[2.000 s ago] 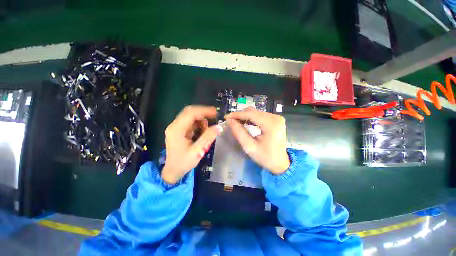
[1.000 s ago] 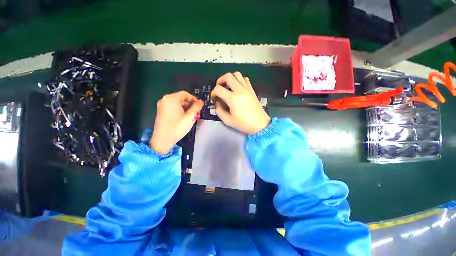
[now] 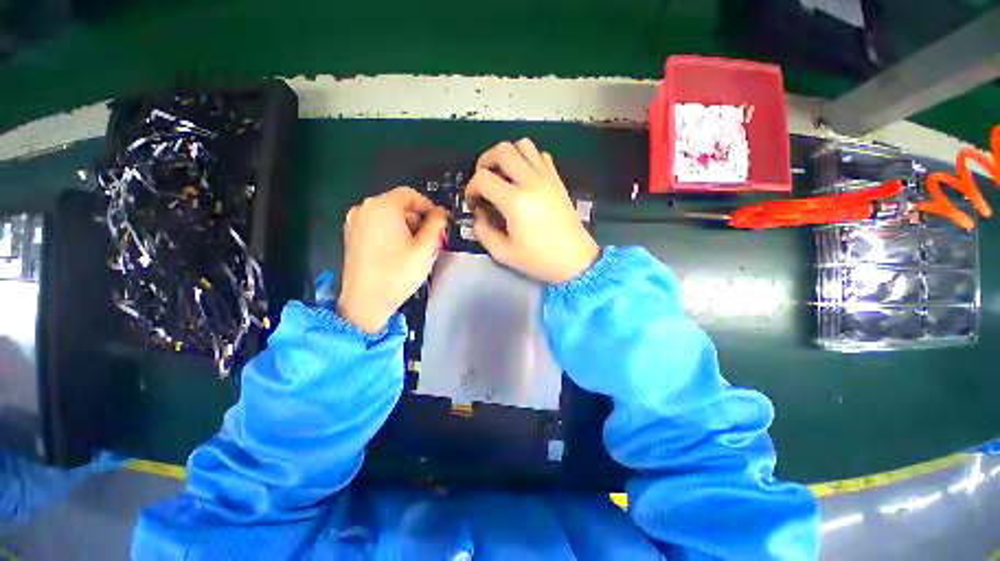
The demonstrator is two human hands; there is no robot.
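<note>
The tablet assembly [image 3: 483, 438] lies flat in front of me, with a large silver-white rectangle [image 3: 488, 329] in its middle and an orange flex tab [image 3: 463, 410] at the near edge. My left hand [image 3: 389, 252] is at the far left part of the board end, thumb and fingertips together. My right hand [image 3: 526, 214] rests on the mainboard [image 3: 465, 230] with its fingers bent down. The fingertips of both hands are close together. Whatever lies between or under them is too small and hidden to tell.
A black parts tray [image 3: 192, 230] heaped with tangled strips is at left, beside another tablet unit [image 3: 20, 318]. At right are a red parts bin [image 3: 718, 126] with white pieces, a red-orange tool [image 3: 811, 208], a coiled orange hose [image 3: 965, 186] and a clear blister tray [image 3: 899, 290].
From two seconds ago, both hands have moved from above the silver-white rectangle to the board end. Over the last second they have stayed there almost unchanged; the view has shifted slightly.
</note>
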